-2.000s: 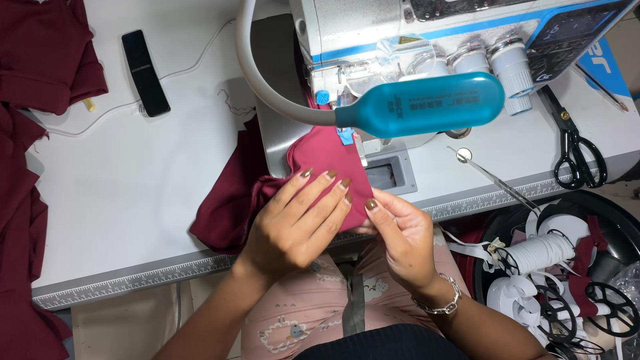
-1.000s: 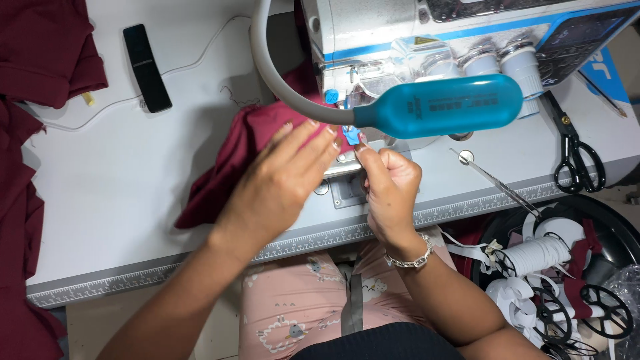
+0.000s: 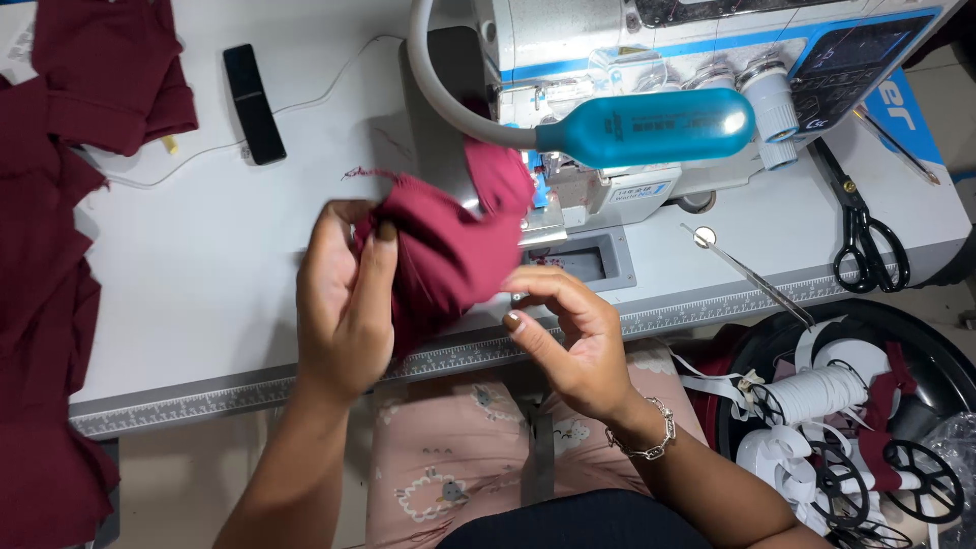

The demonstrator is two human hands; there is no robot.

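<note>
My left hand grips a maroon fabric piece between thumb and fingers, left of the sewing machine's presser foot area. Loose threads trail from the cloth's upper left edge. Part of the fabric reaches up beside the needle area of the white and blue sewing machine. My right hand is just right of the cloth, its thumb and fingers apart; a fingertip is close to the fabric's edge, and whether it touches cannot be told. A teal lamp head on a grey flexible neck hides part of the needle area.
More maroon fabric covers the table's left side. A black device lies near a white cable. At right are black scissors and metal tweezers. Below them, a black tub holds elastic rolls and reels. A ruler strip lines the front edge.
The fabric has moved from flat at the presser foot to lifted and bunched in my left hand. My right hand has moved away from the presser foot, and its fingers have parted.
</note>
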